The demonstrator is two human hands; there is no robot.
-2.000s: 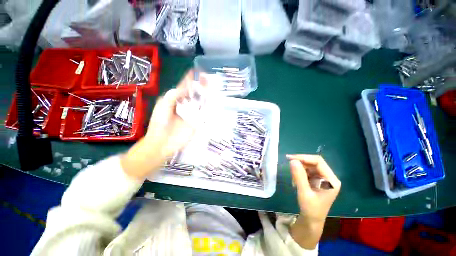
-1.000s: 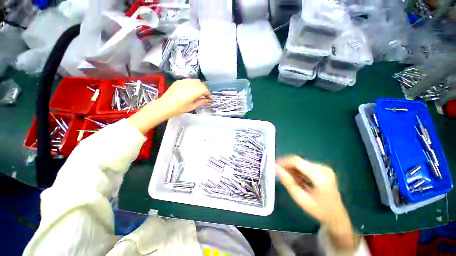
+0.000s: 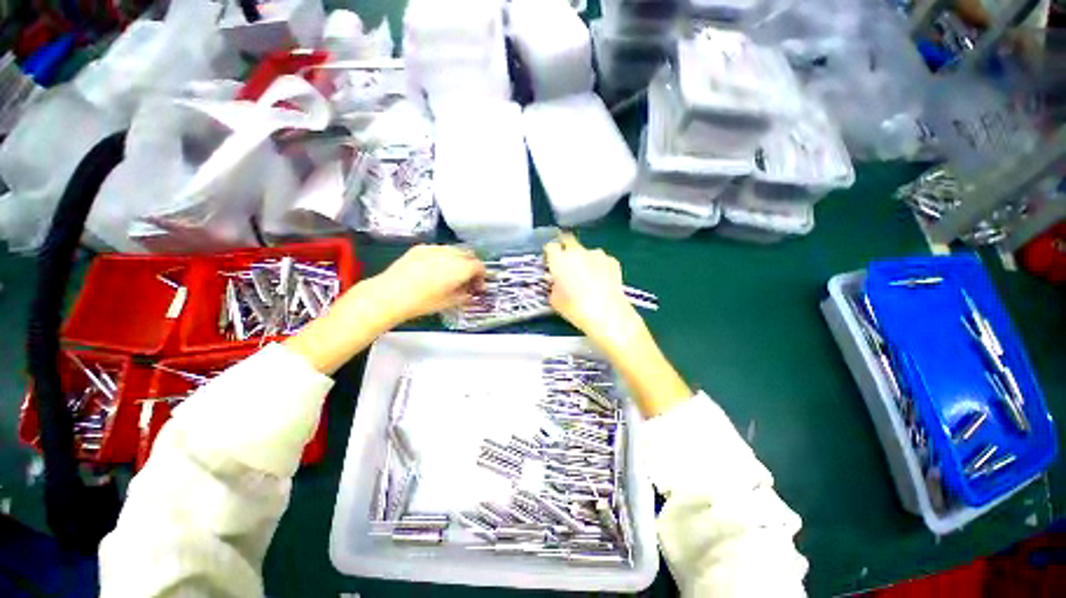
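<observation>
The small clear plastic box [image 3: 505,318] lies beyond the white tray, with metal pins [image 3: 514,280] in roughly parallel rows. My left hand [image 3: 435,280] is at the box's left end, fingertips at the pins; whether it grips any is hidden. My right hand [image 3: 585,284] is at the box's right end, closed around metal pins whose thin ends [image 3: 639,298] stick out to the right. The large white tray [image 3: 351,467] holds many loose pins on its right side, a few along its left side and bare white between.
Red bins [image 3: 129,304] of metal parts are at left, behind a black flexible arm [image 3: 47,339]. A blue tray [image 3: 935,350] with a few pins rests on a pale bin at right. White boxes [image 3: 485,175], stacked clear boxes [image 3: 684,164] and crumpled bags [image 3: 175,152] line the far side.
My right hand has moved from beside the white tray up to the small clear box. My left hand has stayed at the box's left side. The view has shifted, showing more of the far side.
</observation>
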